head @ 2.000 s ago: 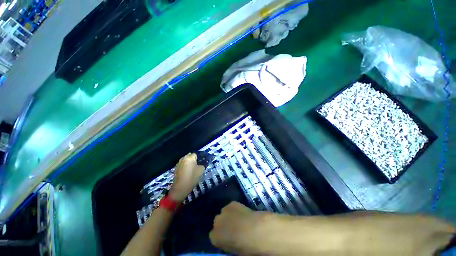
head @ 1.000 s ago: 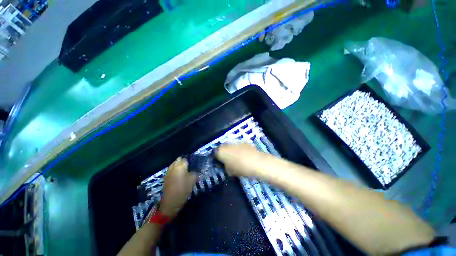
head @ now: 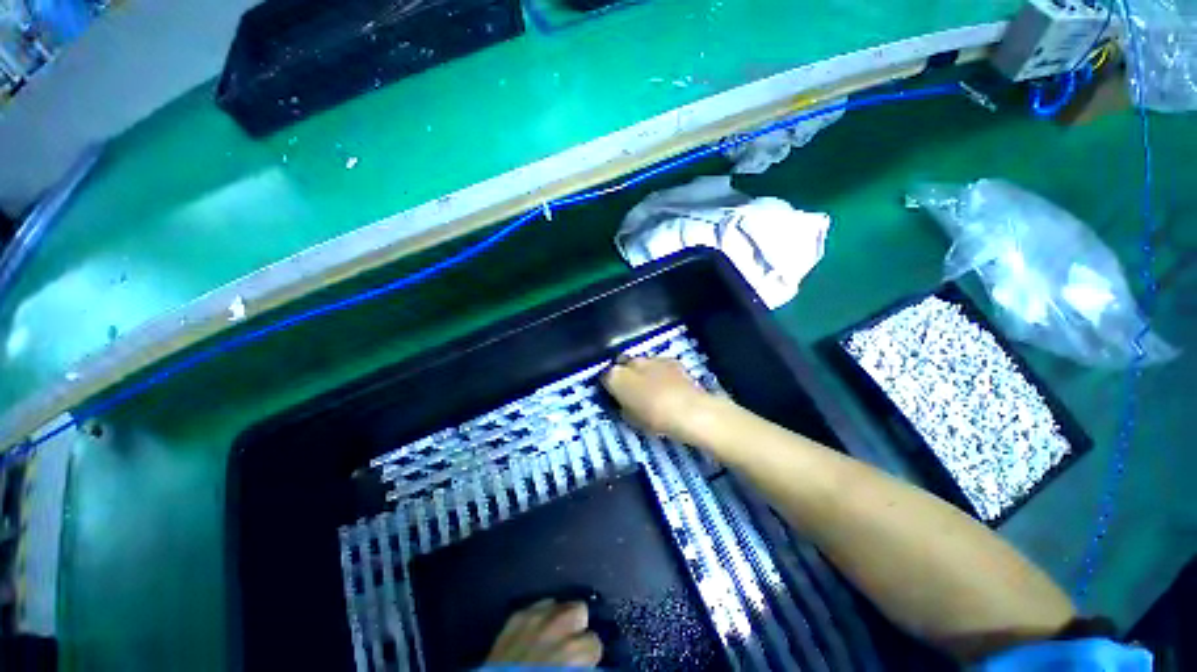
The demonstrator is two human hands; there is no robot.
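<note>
Silver slotted metal strips (head: 492, 488) lie in rows in the large black tray (head: 315, 444). My right hand (head: 656, 394) is over the strips at the tray's far right part, fingers bent down; whether it holds a small part cannot be seen. My left hand (head: 547, 635) is low in the picture, partly cut off by the bottom edge, over a shallow black box (head: 551, 545). Its fingers are curled and their grip is unclear. Tiny specks (head: 656, 628) lie in that box, right of my left hand.
A black box of small white parts (head: 965, 404) lies right of the tray. A clear plastic bag (head: 1044, 269) and a white cloth (head: 775, 243) lie behind. A raised green shelf (head: 433, 164) with a blue cable along its edge holds a long black box (head: 368, 59).
My left hand has moved from the strips down to the shallow box. My right hand has moved up and right along the strips. The camera view has shifted and turned.
</note>
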